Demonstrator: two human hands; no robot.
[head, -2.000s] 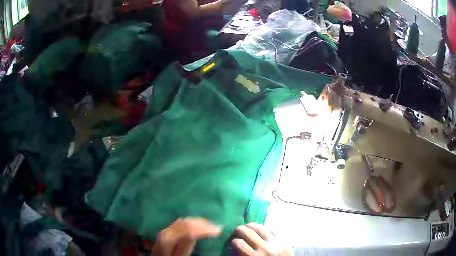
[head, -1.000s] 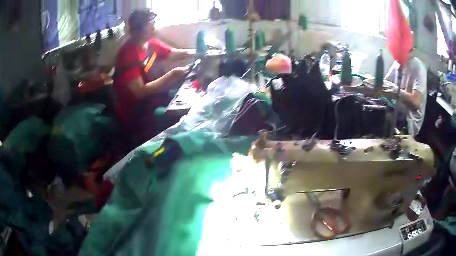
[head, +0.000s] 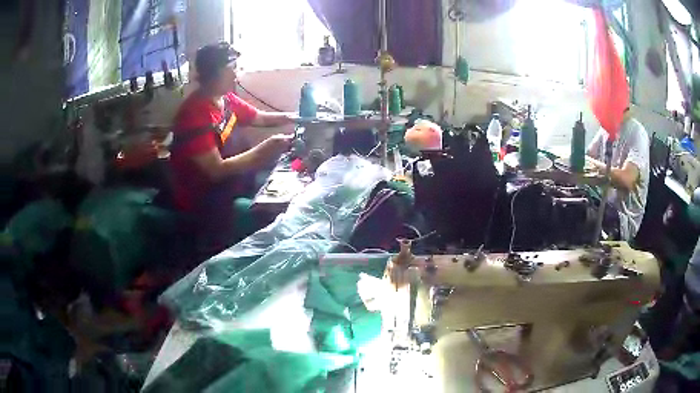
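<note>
Neither of my hands is in the picture. A green garment panel lies bunched at the bottom left of the white table, cut off by the lower edge. Smaller green pieces lie left of the needle. The cream sewing machine stands at the right, its needle end brightly lit. Scissors with orange-brown loop handles lie on the bed under the machine head. A small control panel shows at the right front.
A clear plastic bag over green cloth lies behind left. A black bag stands behind the machine. Teal thread cones and a red cloth are farther back. A person in red works back left, another in white back right.
Both hands, seen at the lower edge two seconds ago, are out of the picture. The view has tilted up. The large green panel has moved down and left, uncovering the smaller green pieces.
</note>
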